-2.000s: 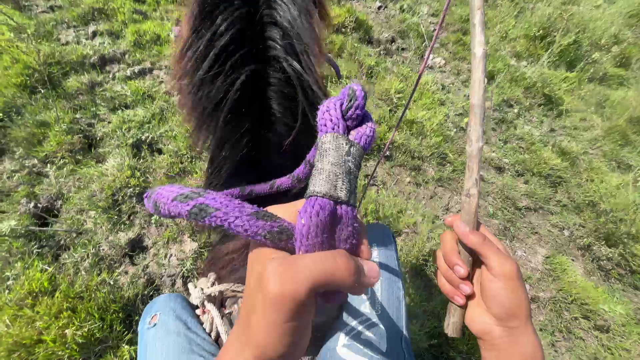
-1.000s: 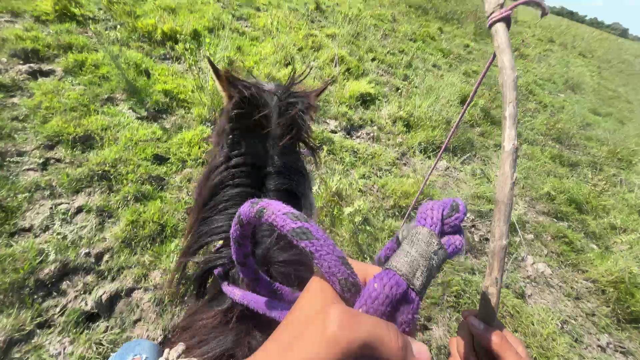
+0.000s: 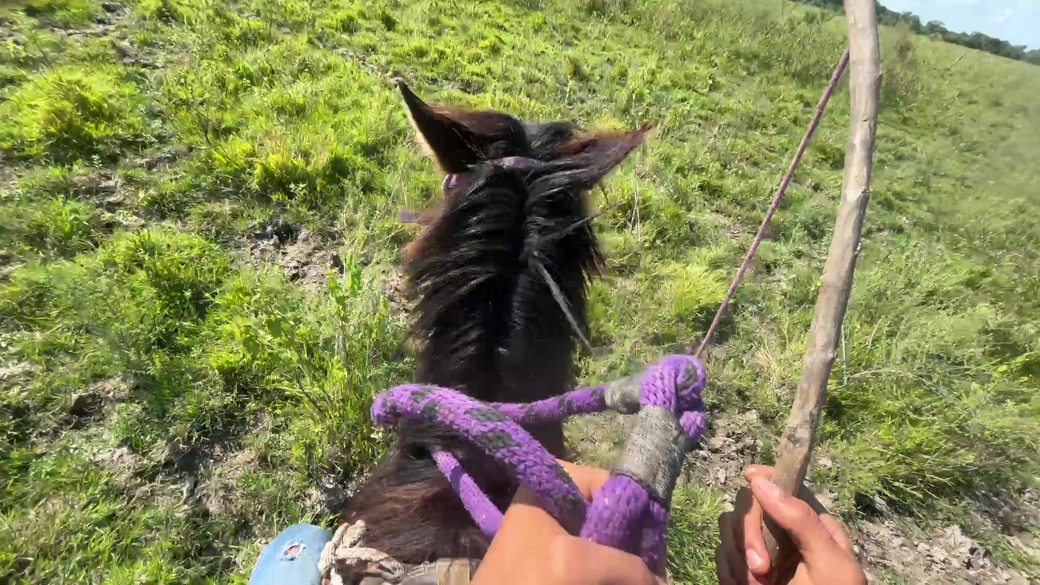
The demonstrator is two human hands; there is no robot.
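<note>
My left hand (image 3: pixel 569 540) is closed around thick purple braided rope reins (image 3: pixel 626 512), low in the middle of the view. Grey wrapping (image 3: pixel 652 451) binds the rope just above my fist, and a loop of it lies over the horse's neck. My right hand (image 3: pixel 788 532) grips the lower end of a wooden stick (image 3: pixel 837 276), which rises past the top edge. A thin dark-red cord (image 3: pixel 772 207) slants from the purple rope up to the stick. Ahead is the dark mane (image 3: pixel 504 284) of a horse, its ears apart and its head facing away.
Grass with patches of bare soil (image 3: pixel 296 256) surrounds the horse. At lower left show a torn denim knee (image 3: pixel 291 556) and a pale knotted rope (image 3: pixel 357 556) by the horse's withers. A line of trees (image 3: pixel 967 36) stands at the upper right.
The view has tilted up from the mane to the horse's head and ears. My left hand still holds the purple rope, and my right hand still holds the stick.
</note>
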